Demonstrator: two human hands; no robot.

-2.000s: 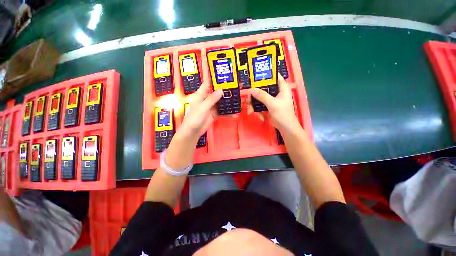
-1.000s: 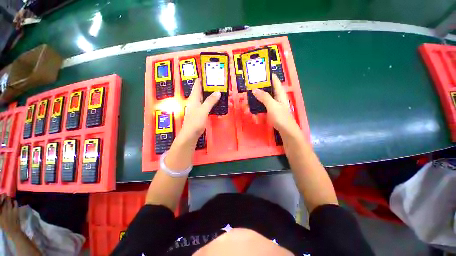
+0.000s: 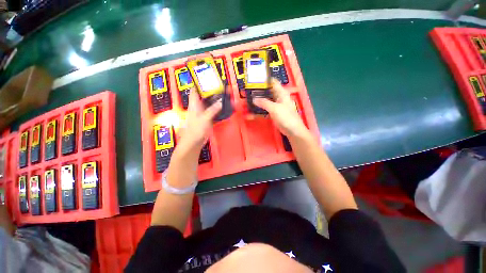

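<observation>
My left hand (image 3: 200,120) holds a yellow and black phone (image 3: 208,80), tilted to the left, with a white lit screen. My right hand (image 3: 280,109) holds a second phone (image 3: 257,72), nearly upright, also with a white screen. My thumbs lie over their black keypads, and the hands are slightly blurred. Both phones are above a red-orange phone tray (image 3: 229,161). Other phones sit in its pockets, such as one with a blue screen (image 3: 160,91) at the back left. My forearms and the held phones partly hide several pockets.
A tray full of phones (image 3: 113,160) is at the left. Another tray (image 3: 453,74) is at the right edge. A dark pen (image 3: 224,32) lies by the white line. A cardboard box (image 3: 26,95) is at the far left. A person's sleeve (image 3: 453,192) shows at the right.
The view has shifted, moving the bench and trays slightly. The left phone has tilted to the left. Both held screens turned from blue to white earlier and remain white.
</observation>
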